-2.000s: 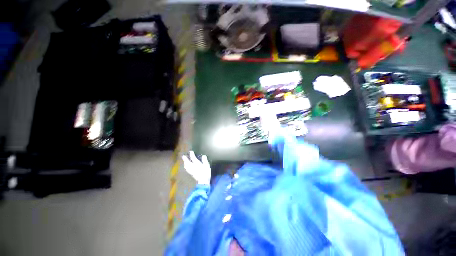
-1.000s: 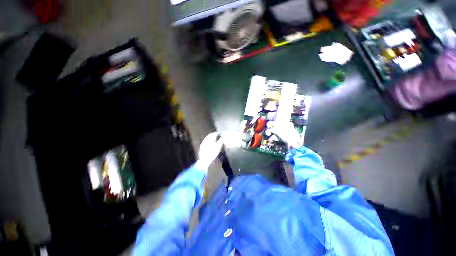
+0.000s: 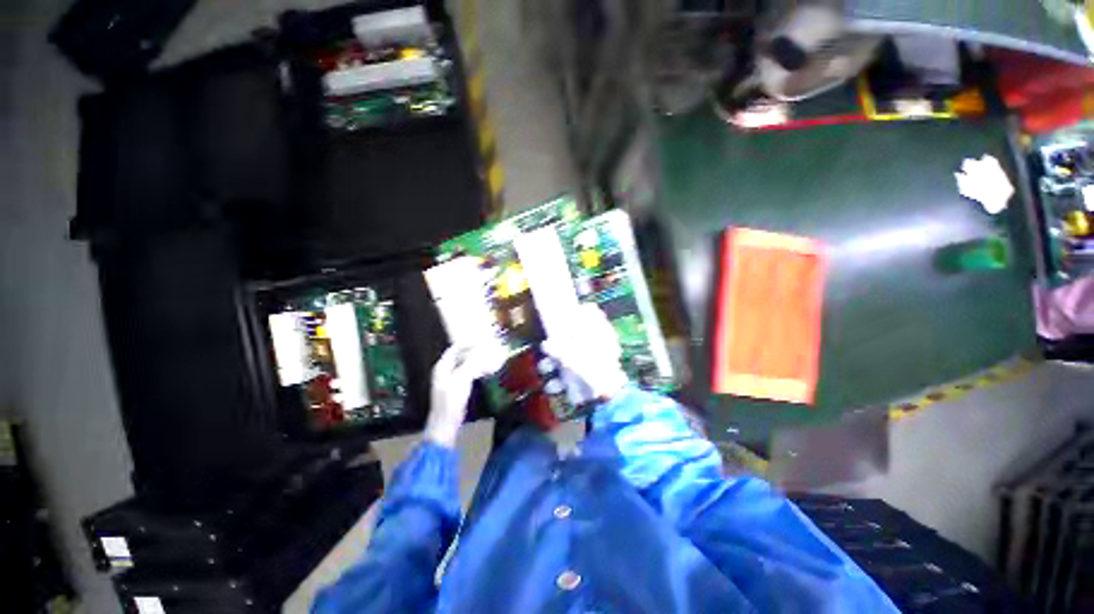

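A green power supply board with long white heat sinks is held in both gloved hands, off the bench, between the bench and the black trays. My left hand grips its near left edge. My right hand holds it near the right heat sink. The fingertips under the board are hidden. An orange-red flat pad lies on the green bench to the right. The green cup stands farther right on the bench.
A black tray at left holds another board. A further board lies in a tray behind it. Black trays are stacked at lower left. A fan, white wipe, coworker's pink sleeve and board are at right.
The board has been lifted off the bench and moved left, with my left hand now on it. The orange-red pad is now visible on the bench. The view has turned left.
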